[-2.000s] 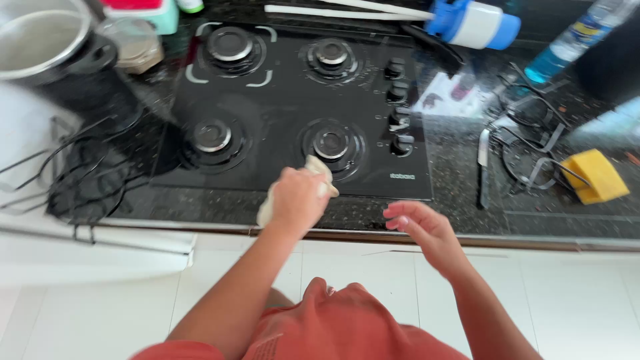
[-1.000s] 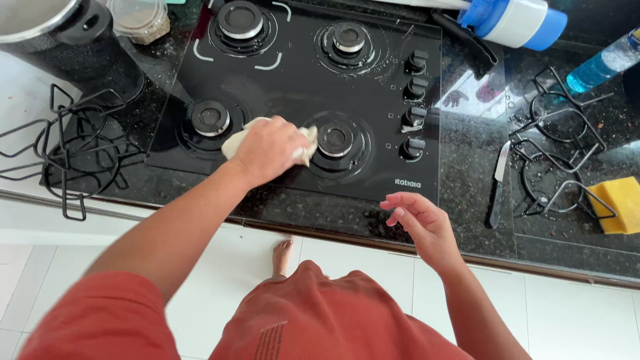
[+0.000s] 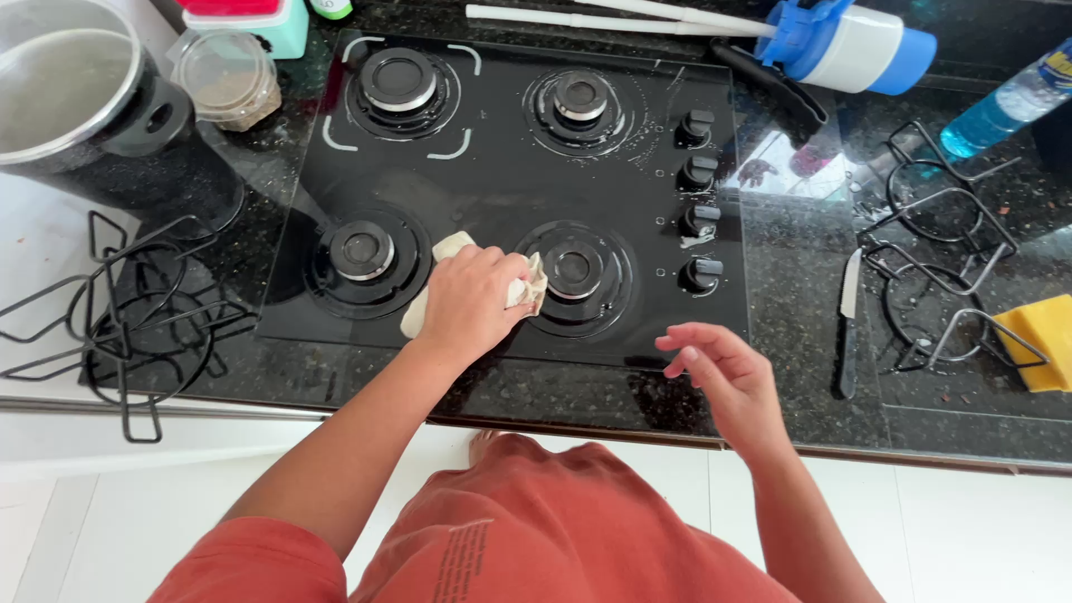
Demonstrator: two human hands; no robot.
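My left hand [image 3: 473, 301] is closed over a cream cloth [image 3: 414, 314], pressing it on the black glass cooktop [image 3: 486, 180] between the two front burners. The cloth's bunched end touches the edge of the front right burner [image 3: 574, 268]. The front left burner [image 3: 362, 250] is just left of the cloth. My right hand [image 3: 727, 381] hovers by the cooktop's front right corner, holding nothing, its fingers curved and apart from the thumb. Control knobs [image 3: 702, 274] stand in a column above it. Wet-looking spots and streaks surround the back right burner [image 3: 579, 96].
Black wire pan supports [image 3: 126, 335] lie stacked at left, below a tall pot [image 3: 126, 142] and a clear plastic container [image 3: 228, 79]. At right are a knife [image 3: 849, 322], more pan supports [image 3: 938, 201], a yellow sponge [image 3: 1038, 342], a blue-liquid bottle [image 3: 1005, 100] and a blue-white pump [image 3: 850, 46].
Between two seconds and one second ago, my left hand and the cloth moved left from the front right burner to the area between the front burners. My right hand remains near the front right corner.
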